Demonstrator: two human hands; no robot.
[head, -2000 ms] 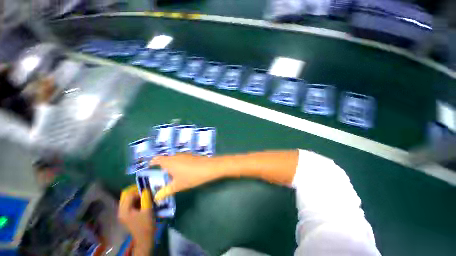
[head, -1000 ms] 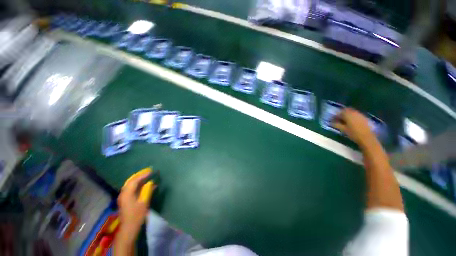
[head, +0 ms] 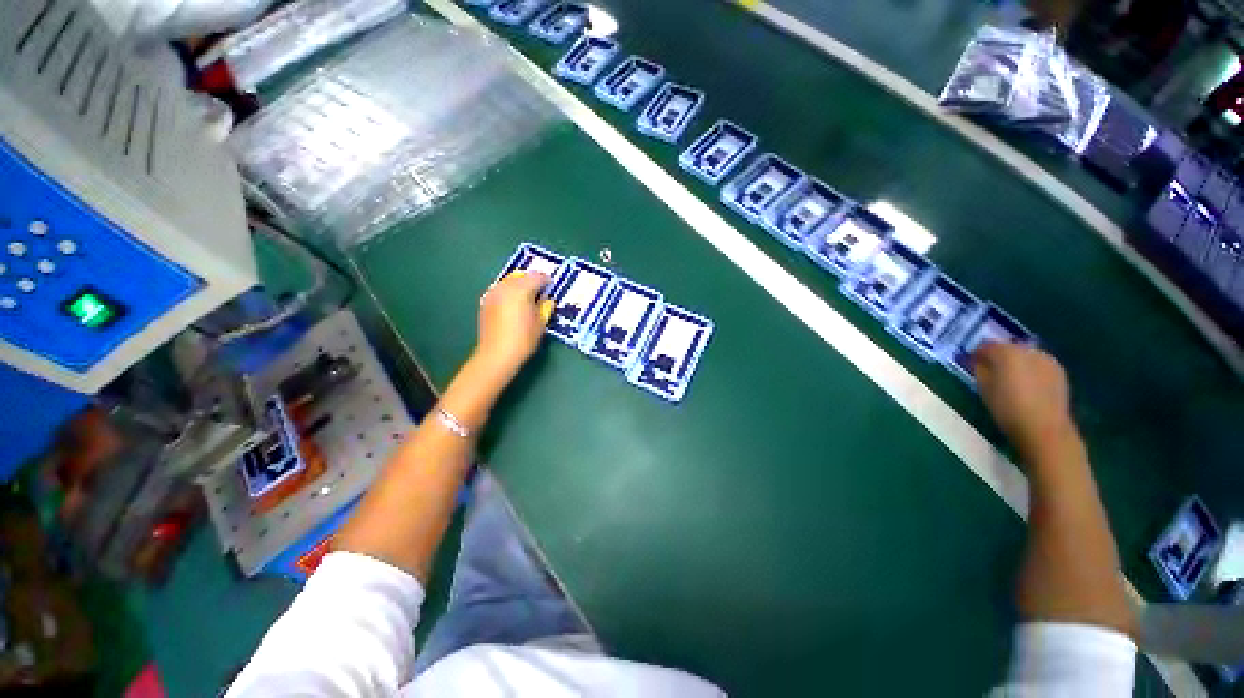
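Several dark blue panels with pale edges [head: 670, 352] lie in an overlapping row on the green bench. My left hand [head: 513, 316], with yellow on its fingertips, is on the leftmost panel [head: 538, 262] of that row and grips its near edge. My right hand [head: 1023, 389] is over the conveyor belt, with its fingers on the near end panel [head: 993, 330] of a row of panels; the fingertips are partly hidden. Another panel [head: 273, 450] sits in the orange-brown fixture [head: 303, 473] of the press at left.
The blue and white press body [head: 102, 273] is at upper left. A clear plastic sheet [head: 396, 137] lies on the bench end. The belt's pale rail [head: 764, 280] runs diagonally. Stacked purple-blue panels [head: 1201, 205] are across the belt. One panel [head: 1186, 545] lies apart on the belt at right.
My left hand has moved forward from the bench's near edge onto the leftmost panel. My right hand remains over the belt at a panel. The view has turned, bringing the press into sight.
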